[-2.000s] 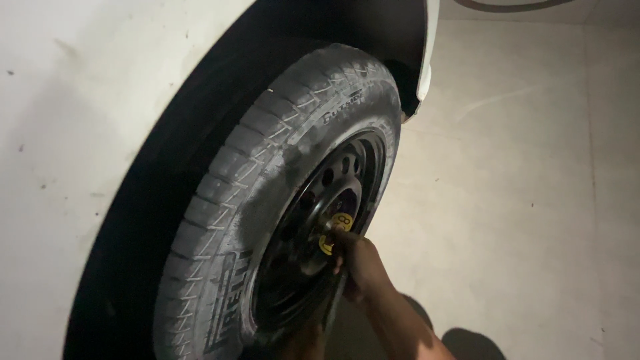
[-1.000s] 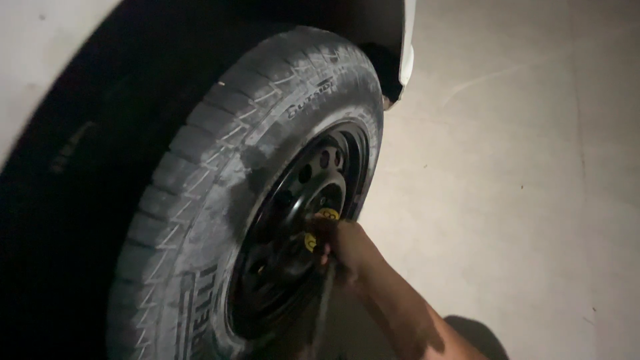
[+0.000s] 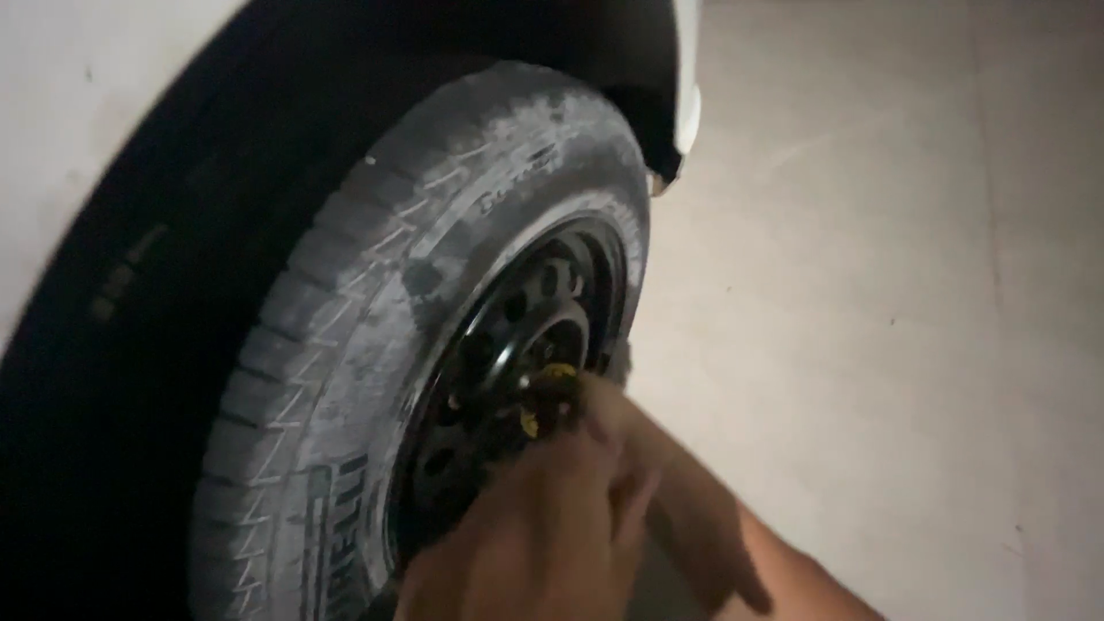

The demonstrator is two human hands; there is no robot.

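Observation:
A dusty Pirelli tyre [image 3: 371,328] on a black steel wheel [image 3: 517,302] fills the middle of the view. My right hand [image 3: 608,410] reaches in from the lower right to the wheel's hub, beside a yellow-marked piece [image 3: 559,371]. What its fingers grip is dark and blurred. Nearer the camera, my left hand [image 3: 535,535] rises from the bottom edge just below the right one, its fingers curled and blurred. It overlaps the lower rim, and whether it holds anything cannot be told.
A white car body panel [image 3: 112,95] curves around the dark wheel arch [image 3: 129,362] at left. The panel's end [image 3: 688,121] hangs at the tyre's upper right. Pale floor [image 3: 862,302] with a thin joint line spreads out at right.
My left hand has come up into clear view at the bottom, close to my right hand. My right hand stays at the hub. The thin rod seen below it earlier no longer shows.

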